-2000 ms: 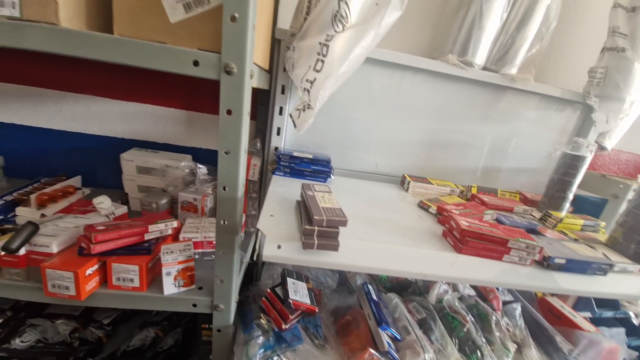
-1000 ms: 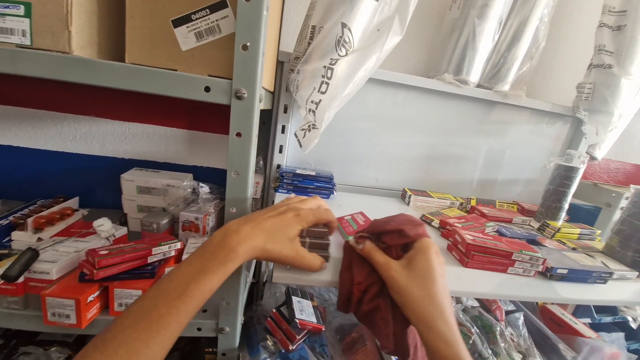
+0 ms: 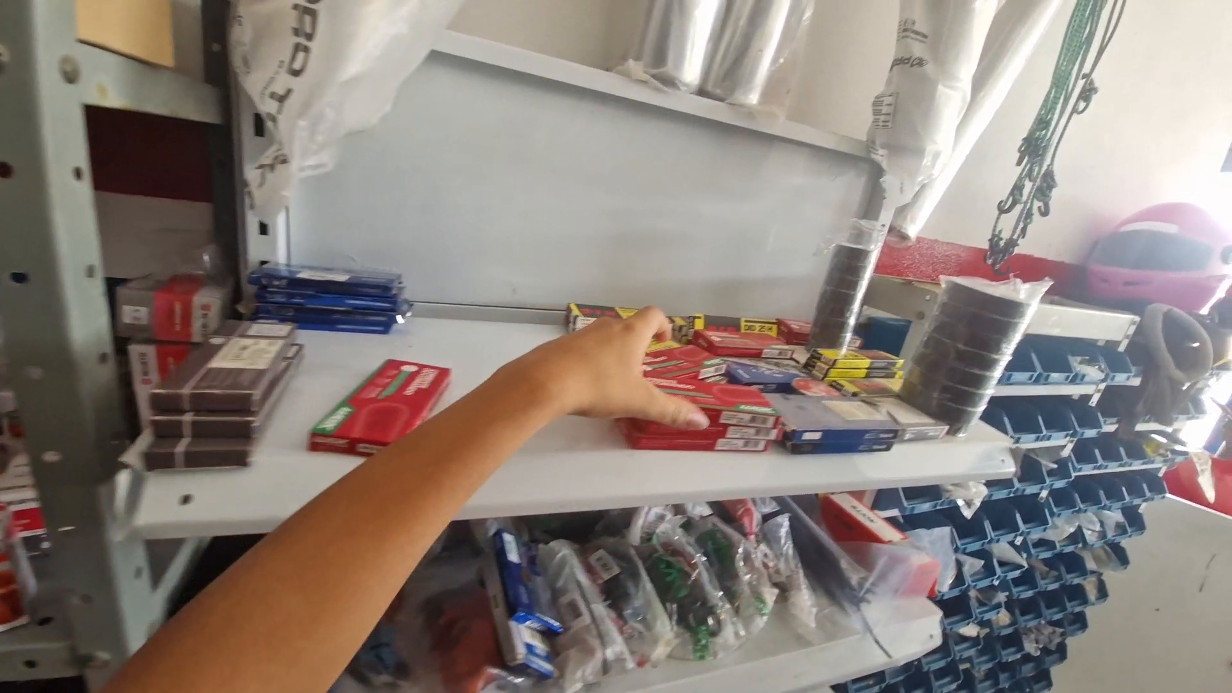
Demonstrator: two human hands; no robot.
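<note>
My left hand (image 3: 626,371) reaches in from the lower left over the red cardboard boxes (image 3: 703,438) on the light metal shelf. Its thumb lies against the top box of the front red stack; the index finger is bent above the boxes behind. The other fingertips are hidden, and no held thing shows. A single red box (image 3: 380,406) with green and white print lies flat to the left of the forearm. Farther left is a stack of dark grey-brown boxes (image 3: 226,395). My right hand is out of view.
Blue packets (image 3: 327,298) lie at the shelf's back left. Yellow-and-black boxes (image 3: 852,364), blue-grey boxes (image 3: 837,419) and wrapped dark cylinders (image 3: 972,356) stand at right. Bagged parts (image 3: 674,587) fill the lower shelf. A metal upright (image 3: 58,289) stands at left, blue bins (image 3: 1039,423) at right.
My left hand has moved from the dark boxes to the red boxes. The right hand and its dark red cloth have left view. A red box now lies alone on the shelf. The view has swung right.
</note>
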